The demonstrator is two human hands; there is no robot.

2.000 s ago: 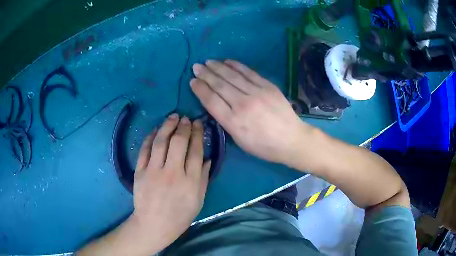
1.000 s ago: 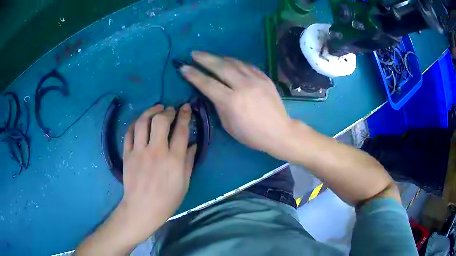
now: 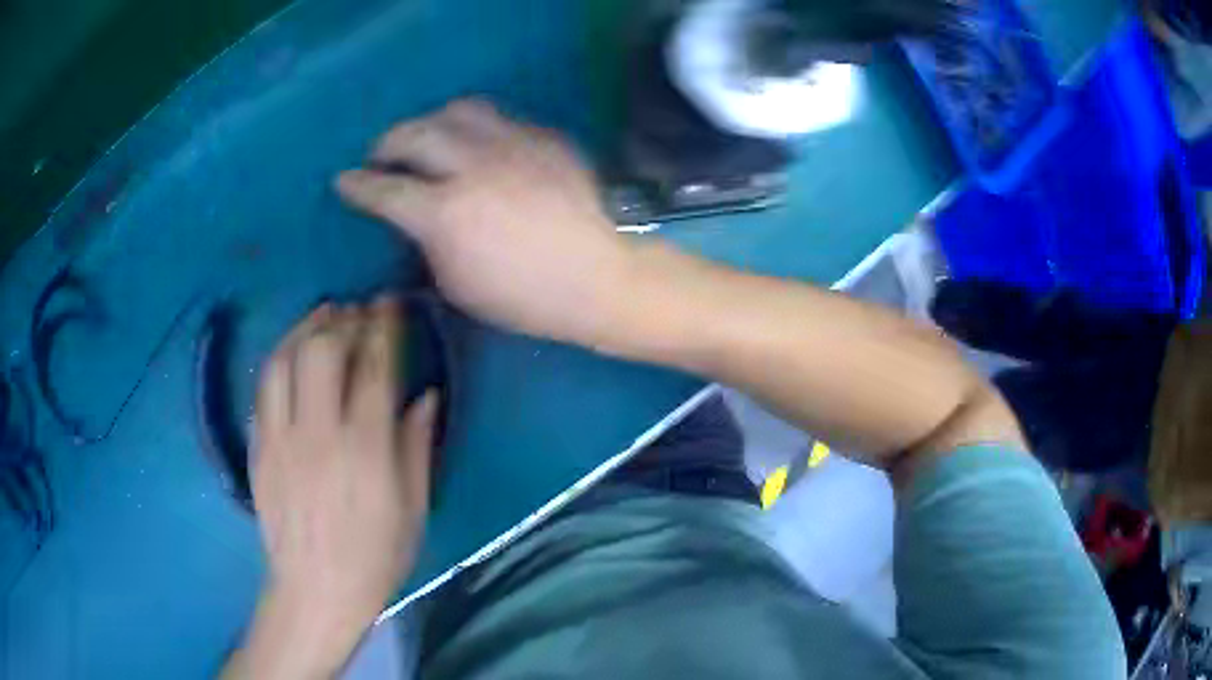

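Observation:
A large black C-shaped band (image 3: pixel 215 399) lies on the bench, its opening towards the far side. My left hand (image 3: pixel 339 445) lies over its middle and right side, fingers forward and thumb at the right arm, holding it down. My right hand (image 3: pixel 499 219) is beyond the band's right end, blurred, with fingers curled and thumb and index close together. A small dark part (image 3: pixel 398 168) shows between those fingers; its shape is unclear. A thin wire (image 3: pixel 144 376) runs from near the band's left end to a black crescent yoke (image 3: pixel 47 339).
More dark yokes (image 3: pixel 24 465) lie at the far left. The press, with its white round pad (image 3: pixel 764 80), stands at the upper right, blurred. Beyond it is a blue parts bin (image 3: pixel 1017 160). The bench's pale front edge (image 3: pixel 558 500) runs diagonally before my body.
The view has shifted, so the bench items sit further left. My right fingers have drawn closer together over the small dark part near the band's end. My left hand stays on the band.

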